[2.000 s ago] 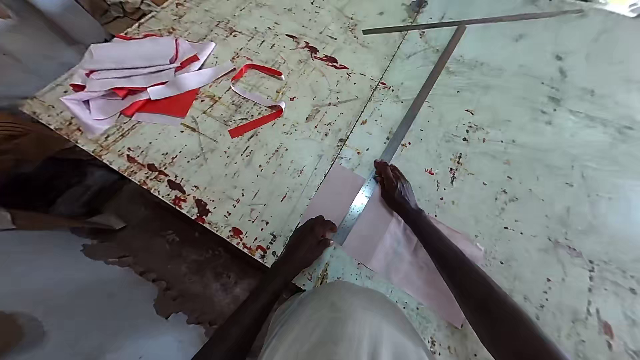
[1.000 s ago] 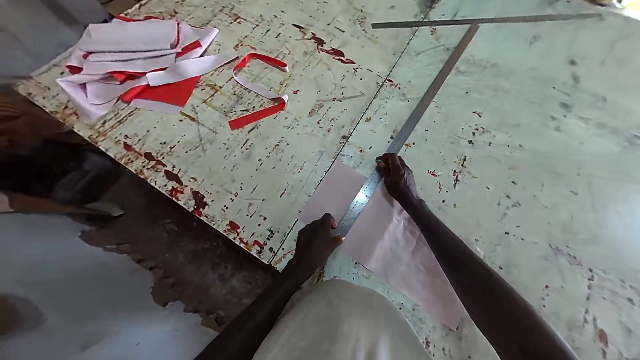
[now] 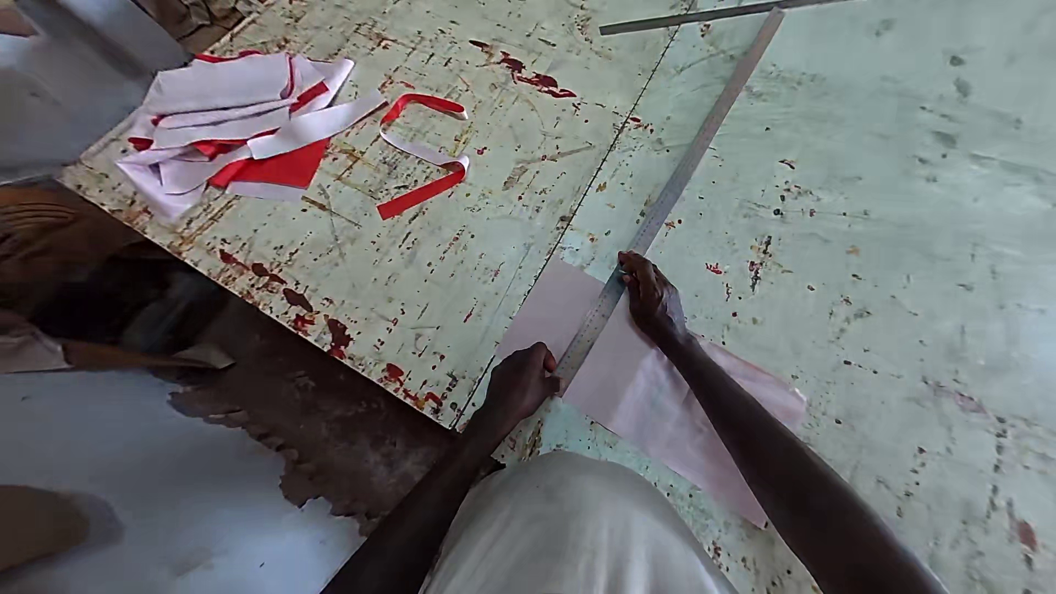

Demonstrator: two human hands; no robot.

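Observation:
A long metal ruler (image 3: 695, 157) lies diagonally across a piece of pale pink fabric (image 3: 615, 359) on the worktable. At the ruler's near end, my left hand (image 3: 521, 381) is closed, its fingertips and thumb at the ruler's edge over the fabric; whether it grips anything is hard to tell. Farther up the ruler, my right hand (image 3: 652, 299) holds the edge where the ruler leaves the fabric. The fabric's right part lies loosely wrinkled beneath my right forearm.
Pink and red fabric pieces (image 3: 223, 91) lie heaped at the table's far left corner. Beside them is a curled red and pink strip (image 3: 425, 194). A second metal bar (image 3: 709, 14) crosses near the ruler's far end. The paint-stained table (image 3: 462, 272) has its edge at left.

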